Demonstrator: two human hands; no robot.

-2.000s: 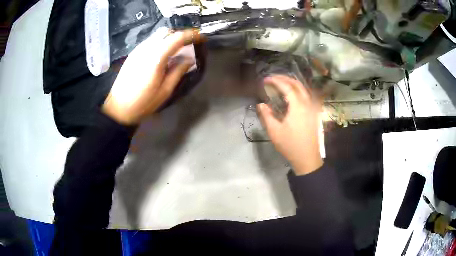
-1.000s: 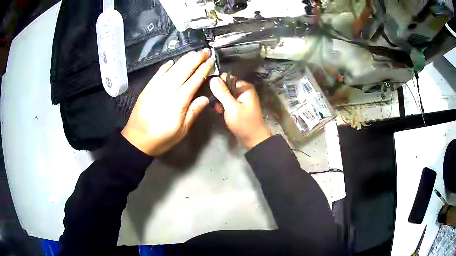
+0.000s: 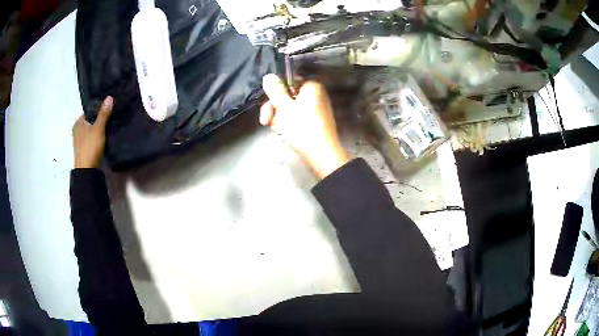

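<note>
The black bag body (image 3: 217, 85) lies at the upper left of the table, its right corner at the machine's needle area. My left hand (image 3: 90, 138) grips the bag's lower left edge, thumb on top. My right hand (image 3: 302, 121) is at the bag's right corner, beside the sewing machine's arm (image 3: 328, 39). Its fingers are curled, and whether it holds the bag edge or a small tool is hidden. The presser foot area is blurred.
The white lamp head (image 3: 155, 65) hangs over the bag. A clear label packet (image 3: 408, 125) lies right of my right hand. Scissors (image 3: 559, 320) and a black strip (image 3: 567, 239) lie on the side table (image 3: 548, 184) at the right.
My left hand has moved from the needle area to the bag's far left edge. The bag has turned, and its lower part no longer spreads beneath my hands. My right hand stays near the needle.
</note>
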